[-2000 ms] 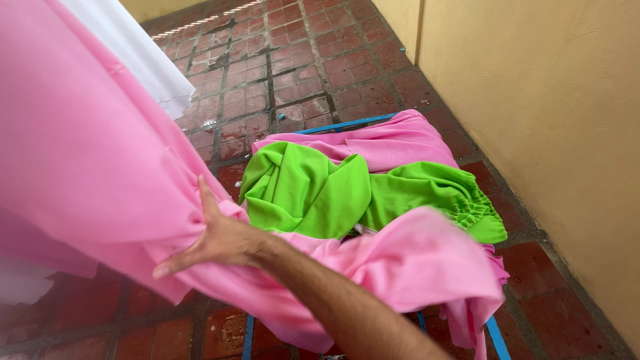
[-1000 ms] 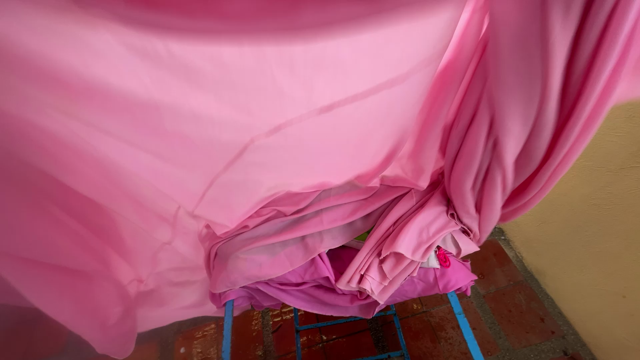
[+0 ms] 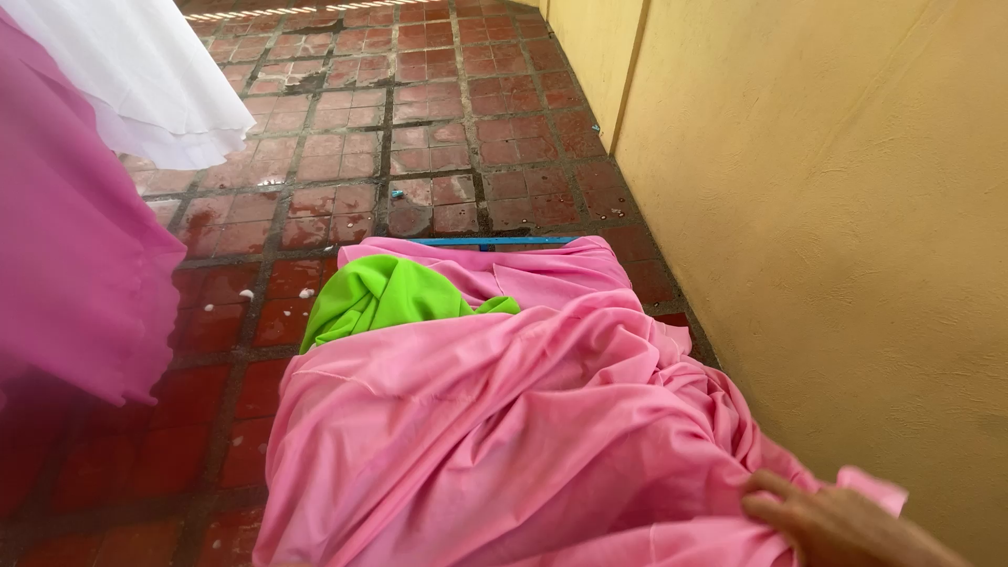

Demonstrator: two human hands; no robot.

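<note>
At the lower right my right hand (image 3: 819, 512) is closed on the edge of a large pink cloth (image 3: 504, 441). The cloth lies in loose folds over the near part of a pile. Bright green fabric (image 3: 386, 299) pokes out from under it at the left. Behind the green, another pink cloth (image 3: 551, 272) hangs over a blue rack's bar (image 3: 520, 240). My left hand is not seen.
Darker pink fabric (image 3: 71, 236) and a white cloth (image 3: 165, 87) hang at the left. A yellow wall (image 3: 827, 197) runs along the right. The red tile floor (image 3: 425, 157) is wet in places, with small blue bits on it.
The large pink cloth, raised across the view one second ago, now lies over the pile and covers much of the green fabric. My right hand, at the left two seconds ago, is at the lower right.
</note>
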